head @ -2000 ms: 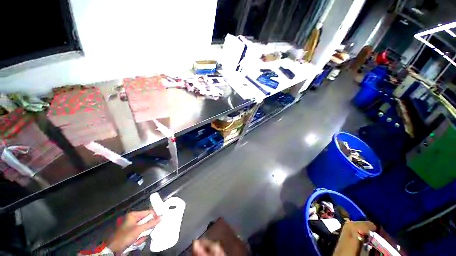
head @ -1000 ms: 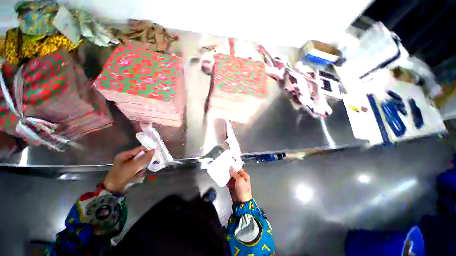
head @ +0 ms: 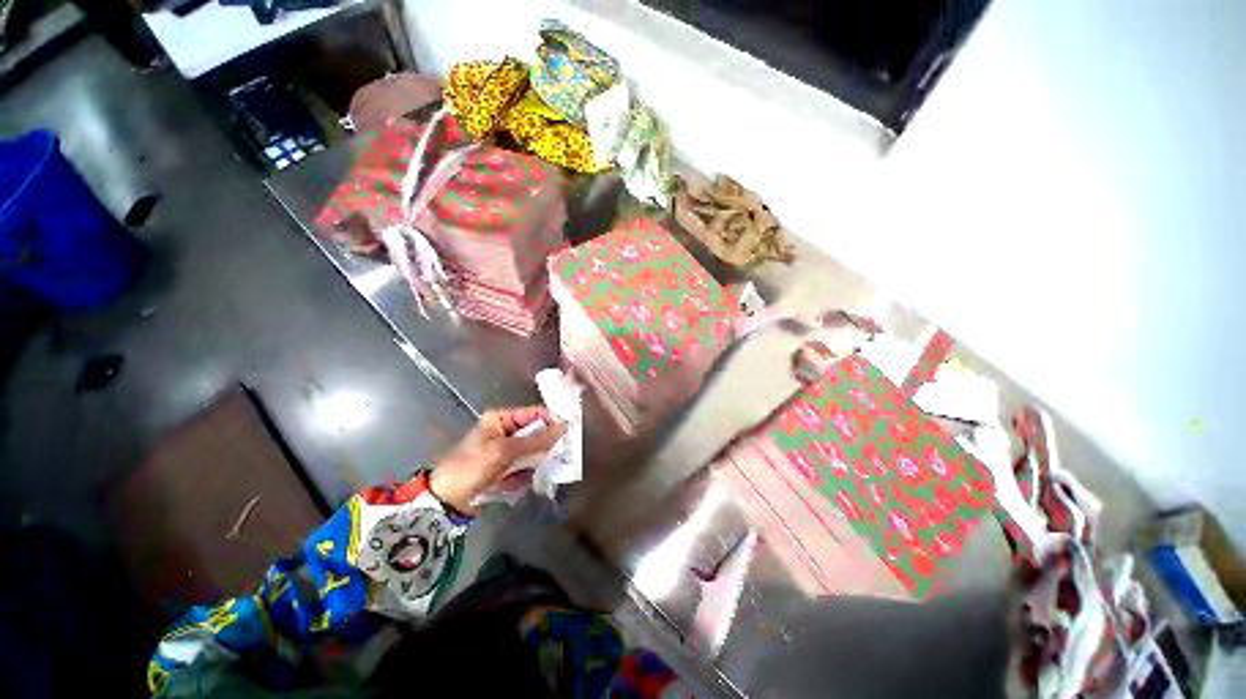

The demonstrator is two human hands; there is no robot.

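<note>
My left hand (head: 495, 458) grips a crumpled white strip (head: 560, 430), paper or cloth I cannot tell, beside the near side of the middle stack. This red-and-green patterned stack (head: 642, 294) has pale layered sides. A left stack (head: 485, 198) has a whitish tie knotted around it. A right stack (head: 888, 471) lies across the steel table, with a white strip (head: 724, 594) near the table's edge. My right hand is not in view; only a patterned sleeve (head: 588, 649) shows at the bottom.
Yellow patterned cloth (head: 547, 134) and a brown cloth heap (head: 734, 219) lie along the wall. Red-and-white waste strips (head: 1059, 587) lie at the right, near a blue-and-white box (head: 1192, 567). A blue bin (head: 62, 225) and a brown board (head: 212, 498) are on the floor side.
The view has turned left and tilted. My left hand still holds white material, now beside the middle stack. My right hand, holding a white piece before, has gone out of view.
</note>
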